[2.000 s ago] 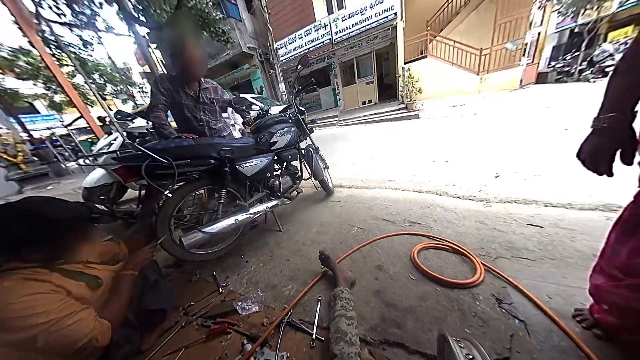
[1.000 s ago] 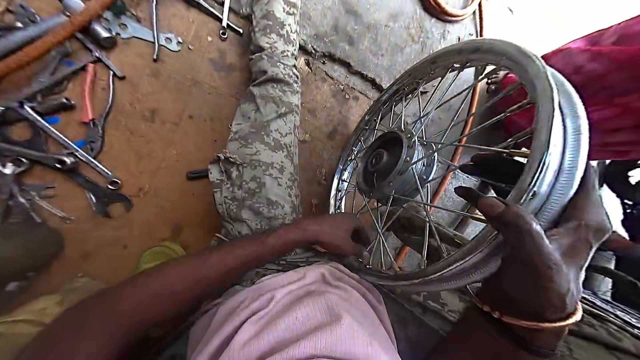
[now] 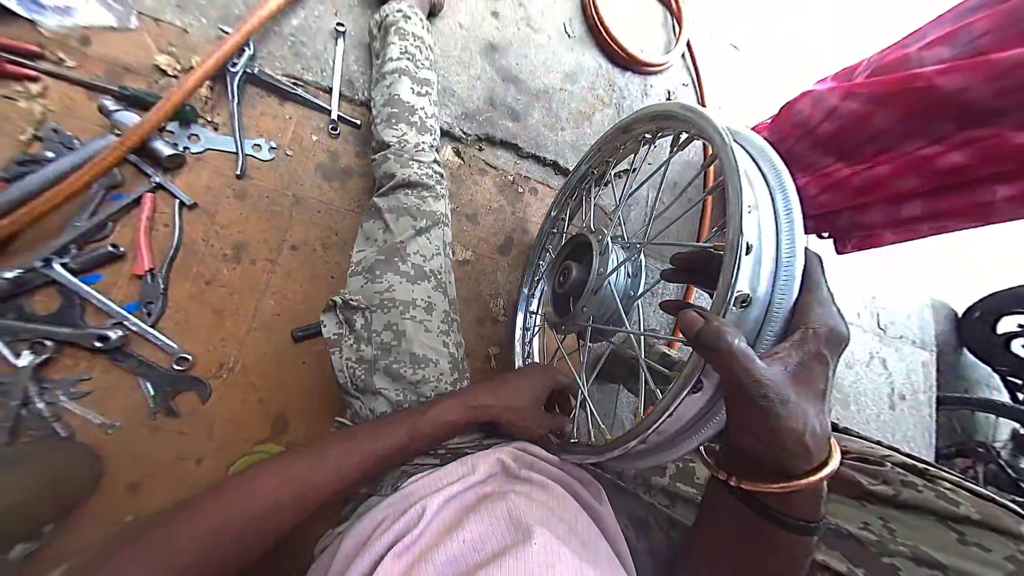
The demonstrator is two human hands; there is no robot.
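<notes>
A spoked metal motorcycle wheel rim without a tyre stands tilted over my lap, its grey hub facing left. My right hand grips the rim at its right side, thumb and fingers reaching in over the edge towards the spokes. At the lower left of the rim is my left hand, its fingers curled at the spokes; part of its grip is hidden. Spokes cross between hub and rim, and the ground shows through them.
Spanners, red-handled pliers and a flat multi-hole wrench lie on brown ground at left. An orange hose crosses the upper left; another orange hose coil lies beyond the wheel. Red patterned cloth hangs at the upper right.
The view has swung from the street and parked motorcycle down to my lap. Both hands are at the wheel one second ago and now; the wheel stands a little more upright.
</notes>
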